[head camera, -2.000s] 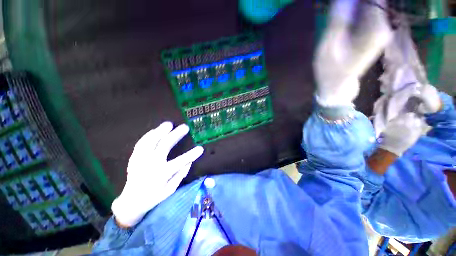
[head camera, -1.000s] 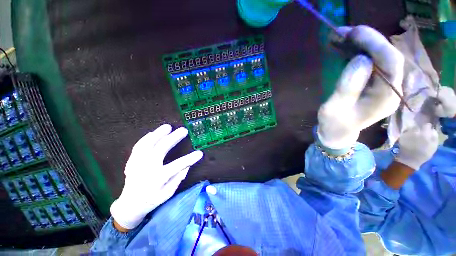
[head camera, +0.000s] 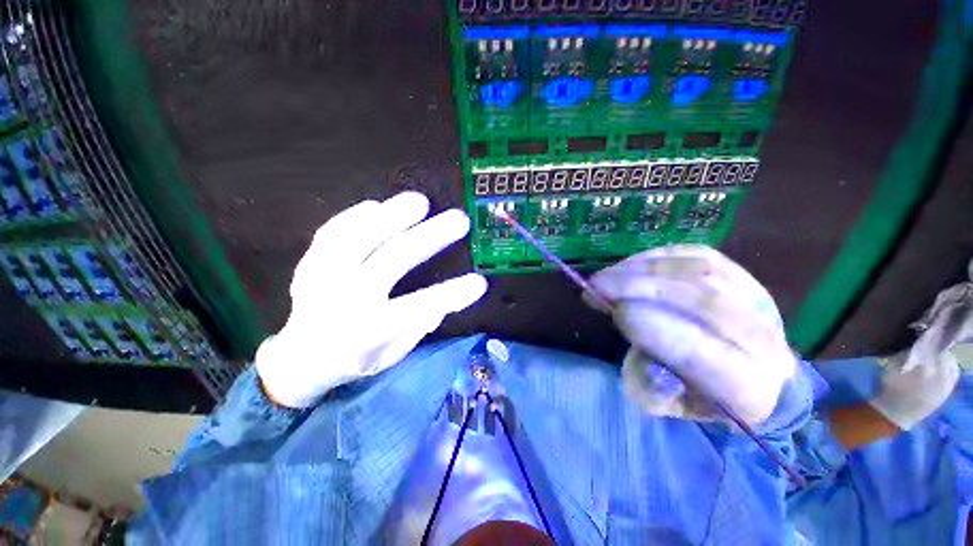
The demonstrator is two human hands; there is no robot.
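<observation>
A green circuit board lies flat on the black mat, with two rows of seven-segment displays. Bright blue coating shows below the upper display row; the lower sections look mostly green. My right hand, in a white glove, is shut on a thin purple-brown brush. The brush tip touches or is just above the leftmost section under the lower display row. My left hand, also gloved, rests with fingers apart at the board's lower left corner and holds nothing.
A black rack with green, blue-patched boards stands at the left. Green bench edges run down both sides of the mat. At the right edge, another person's gloved hand is beside a crumpled pale cloth.
My right hand has moved from the far right, near the teal cup, down and left to the board with the brush. The view has shifted; the board appears larger, and the cup is out of view.
</observation>
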